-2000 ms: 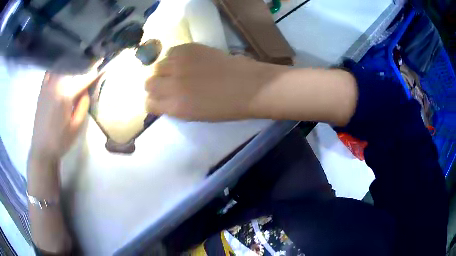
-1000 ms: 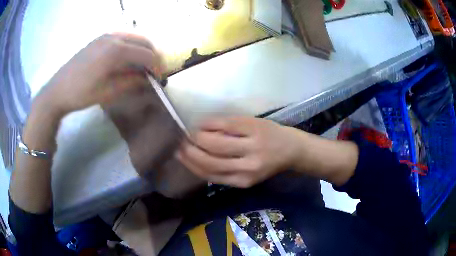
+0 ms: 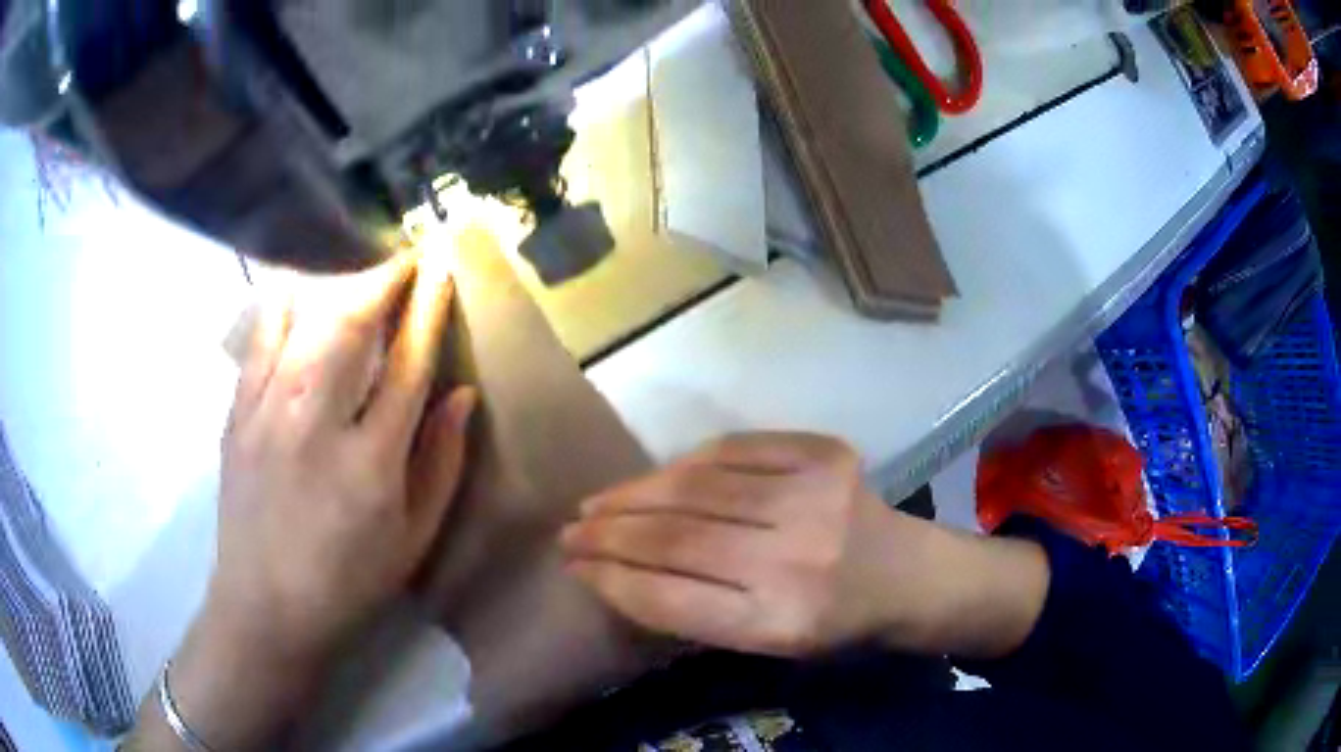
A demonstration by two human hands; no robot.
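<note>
A brown fabric panel (image 3: 530, 404) runs from under the presser foot (image 3: 438, 209) towards my lap. My left hand (image 3: 331, 441) holds it down on the bed, fingertips close to the needle area under bright lamp glare. My right hand (image 3: 735, 544) holds the panel's right side near the table's front edge, fingers together. Its fingertips overlap the cloth; the thumb is hidden. The machine head (image 3: 368, 110) is above, with a dark round-ended attachment (image 3: 568, 243) right of the foot. The needle itself cannot be made out.
Right of the needle lie white-faced strips (image 3: 709, 162) and a brown strip pile (image 3: 860, 184). Behind are red and green scissors handles (image 3: 956, 66). A striped bundle (image 3: 66, 632) is at the left. A red bag (image 3: 1066, 478) and blue basket (image 3: 1279, 426) are at the right.
The brown fabric, held up in both hands a second ago, now lies flat at the presser foot. My left hand has moved onto it there. The view has shifted, showing the machine head again.
</note>
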